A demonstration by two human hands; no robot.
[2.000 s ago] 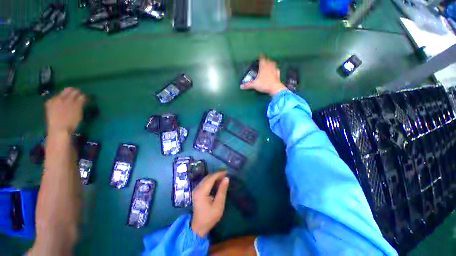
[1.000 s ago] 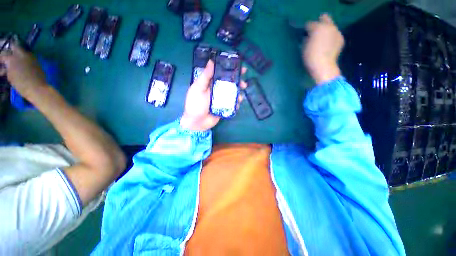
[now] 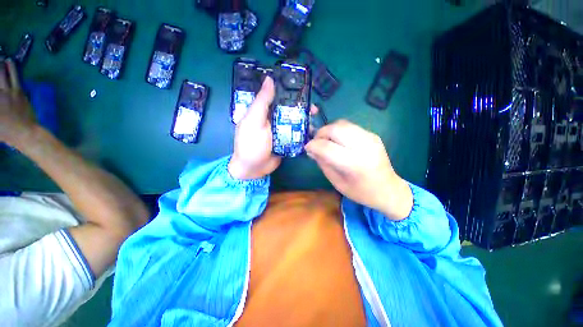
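Note:
My left hand (image 3: 254,137) holds an open phone unit (image 3: 291,110) upright in the view, its blue-white circuit board facing me and a round part near its top. My right hand (image 3: 355,159) is at the lower right edge of the unit, thumb and finger pinched together there. Whether those fingertips hold anything small is hidden. A rear housing (image 3: 319,75) lies behind the held unit. Another dark part beside the unit is mostly covered by my right hand. A separate rear housing (image 3: 387,80) lies farther right on the green mat.
More open phone units lie at left and behind, one of them nearby (image 3: 190,111). A tall stack of black blister trays (image 3: 473,128) stands at right. A neighbour's arm (image 3: 83,172) reaches in from the left beside a blue bin (image 3: 43,105).
My right hand has come from the upper right to the held unit's edge. A rear housing now shows on the mat where that hand was. The left hand still holds the unit.

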